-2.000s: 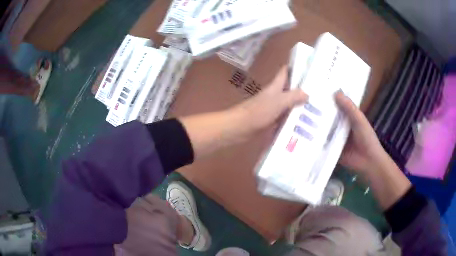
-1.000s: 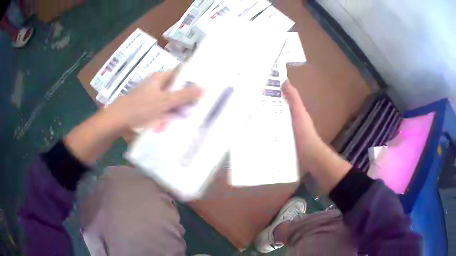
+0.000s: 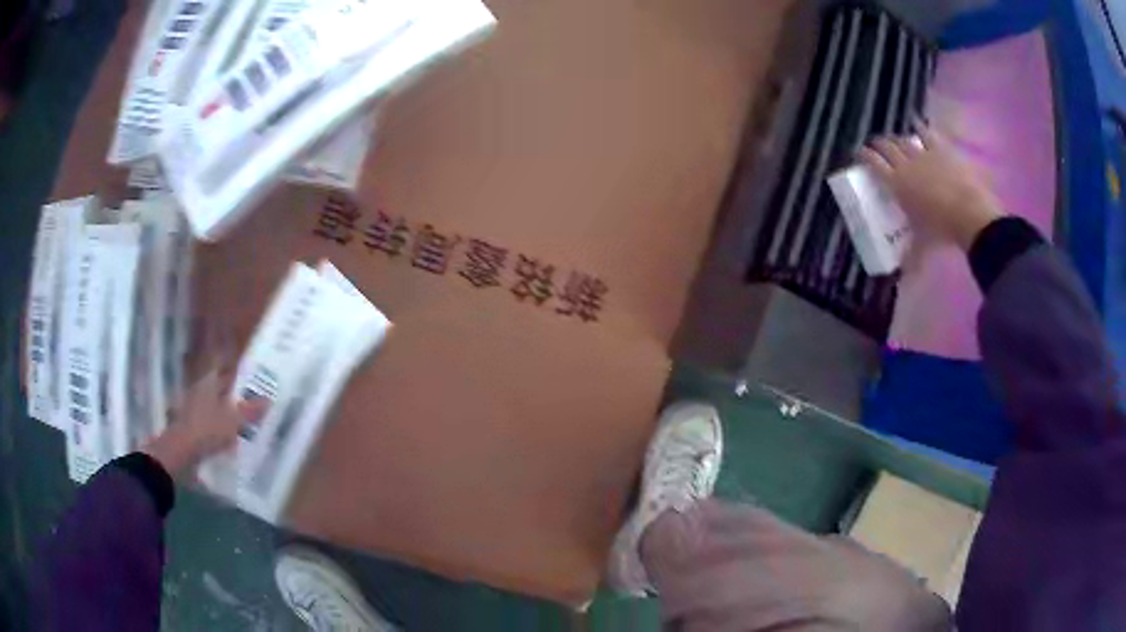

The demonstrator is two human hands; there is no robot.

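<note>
My left hand (image 3: 208, 420) is at the lower left, closed on white toothbrush boxes (image 3: 306, 358) at the front left of the cardboard sheet (image 3: 494, 420); how many it holds is unclear. My right hand (image 3: 929, 183) is at the roller outfeed, with its fingers over one end of a single white box (image 3: 872, 225) on or just above the black rollers (image 3: 852, 111). White box stacks stand at the left of the cardboard, one upper pile (image 3: 309, 93) and one lower row (image 3: 105, 333).
The blue shrink tunnel (image 3: 951, 393) with a pink glowing opening (image 3: 1000, 185) is at the right. A grey metal plate (image 3: 809, 352) lies below the rollers. My shoes (image 3: 682, 463) are at the cardboard's near edge. A pale brown carton piece (image 3: 914, 531) is at the lower right.
My hands have moved apart: left to the lower left with boxes, right over to the rollers onto another box. The view has turned, and the cardboard's black characters now show.
</note>
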